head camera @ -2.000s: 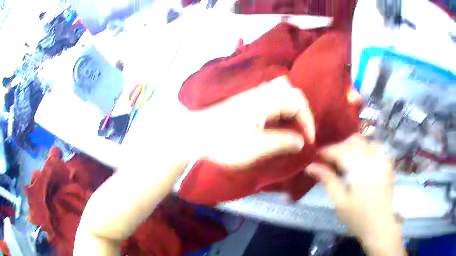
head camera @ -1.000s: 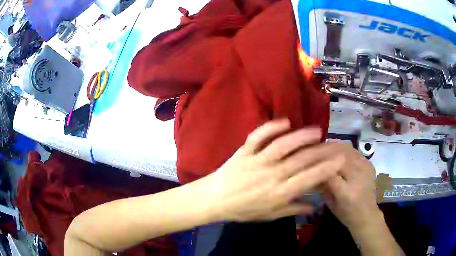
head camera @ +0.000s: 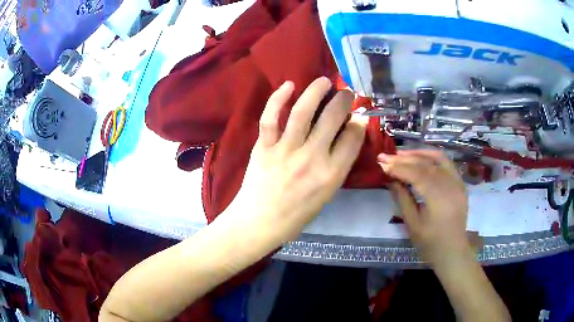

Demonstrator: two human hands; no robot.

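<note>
The dark red garment (head camera: 239, 82) lies on the white table, its right edge at the lit needle area (head camera: 371, 110) of the sewing machine (head camera: 440, 75). My left hand (head camera: 302, 144) lies on the garment with fingers spread, fingertips close to the presser foot. My right hand (head camera: 431, 195) has its thumb and index finger at the garment's edge just in front of the foot; whether it pinches the cloth is hard to tell. A narrow red binding strip (head camera: 522, 158) runs from the right toward the foot.
Scissors with red and yellow handles (head camera: 113, 127) and a black rectangle (head camera: 92, 171) with a pink stick lie at left, near a grey vented part (head camera: 60, 119). Red garments (head camera: 69, 267) heap at lower left. A measuring strip (head camera: 340, 249) follows the table edge. Green-handled scissors (head camera: 564, 217) are far right.
The garment's edge has come to the needle area. My left hand has moved up from the table's front edge and spread over the cloth. My right hand has moved slightly up, apart from the left.
</note>
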